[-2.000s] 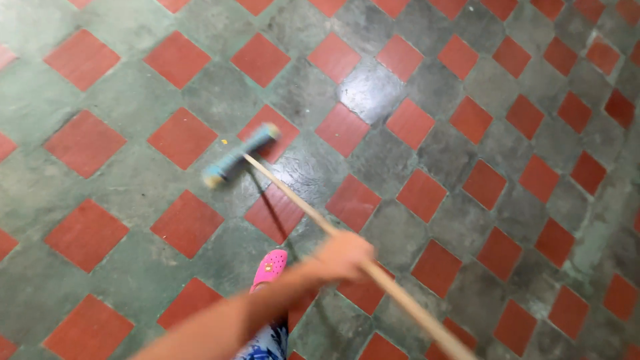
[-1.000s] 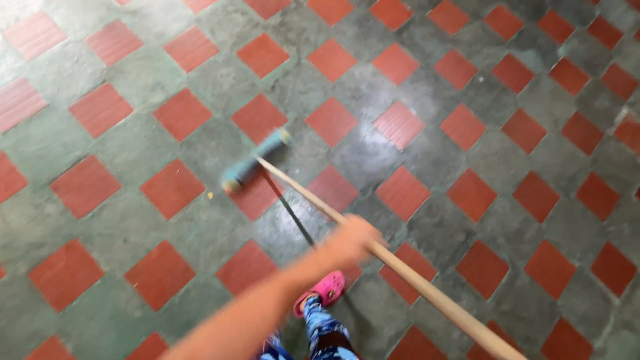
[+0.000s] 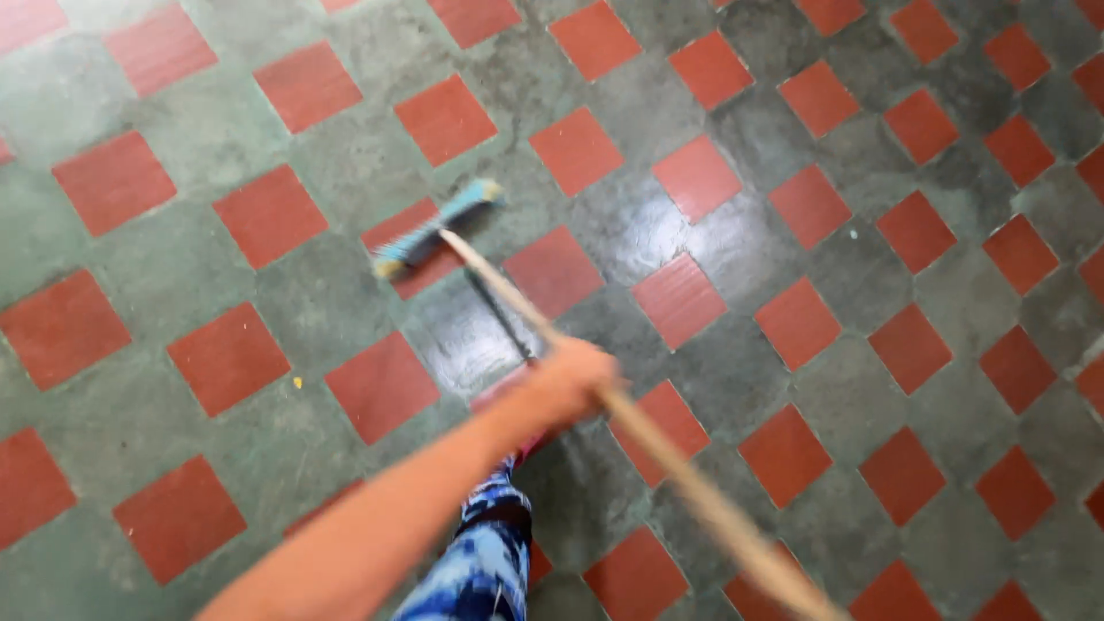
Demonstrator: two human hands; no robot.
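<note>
My left hand [image 3: 580,373] is closed around the middle of a wooden broom handle [image 3: 690,483], its forearm reaching in from the bottom left. The handle slants from the lower right up to the broom head [image 3: 440,228], which has blue bristles with yellowish ends and lies on the tiled floor up and left of the hand. The broom and hand are somewhat blurred. My right hand is not in view; the upper end of the handle runs out at the bottom right.
Red square tiles [image 3: 384,388] are set in a grey-green floor [image 3: 328,319]. A small yellow bit [image 3: 297,382] lies left of the broom. My leg in blue patterned trousers [image 3: 483,552] stands below my hand, its pink shoe mostly hidden behind my arm.
The view has shifted over the floor. The pink shoe, plain to see in both earlier frames, is now mostly covered by my left arm. My left hand has stayed on the handle.
</note>
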